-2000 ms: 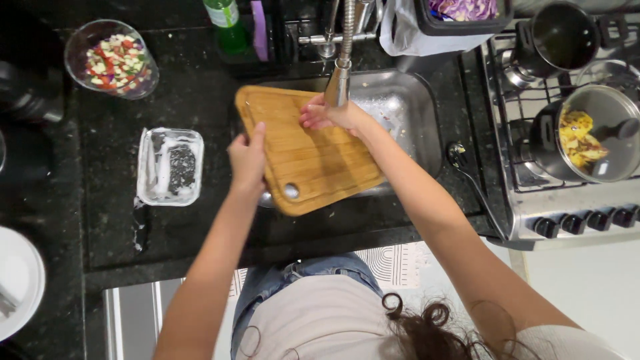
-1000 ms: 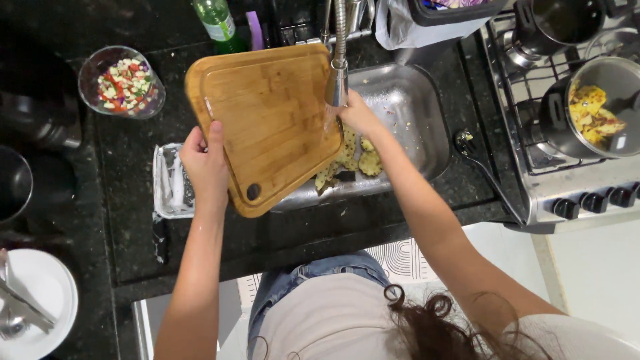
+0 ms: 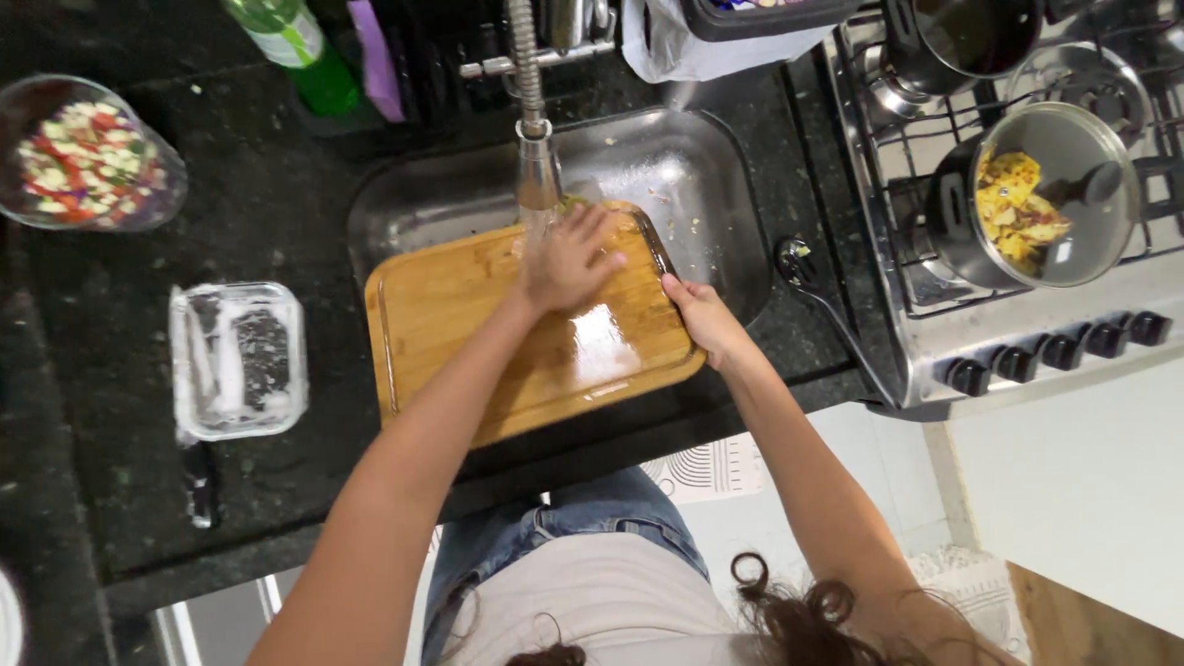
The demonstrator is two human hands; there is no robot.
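Observation:
A wooden cutting board (image 3: 444,324) with a groove along its rim lies tilted over the stainless steel sink (image 3: 731,185), its face up and wet. My left hand (image 3: 569,264) rests on the board with fingers spread, just below the faucet's spray head (image 3: 538,171), where water runs onto the wood. My right hand (image 3: 703,319) grips the board's right edge, thumb on top and fingers hidden beneath. Food scraps lie in the sink, and some greenish bits show behind the board's far edge.
On the left stand a bowl of chopped vegetables (image 3: 88,166) and a glass container (image 3: 239,361), with a black handle (image 3: 201,486) beside it. A green bottle (image 3: 310,60) is behind. To the right are a slotted utensil (image 3: 828,301) and a stove with a lidded pot (image 3: 1036,194).
The board has turned and come down over the sink. My left hand has moved from its left edge onto its face; my right hand now holds the right edge.

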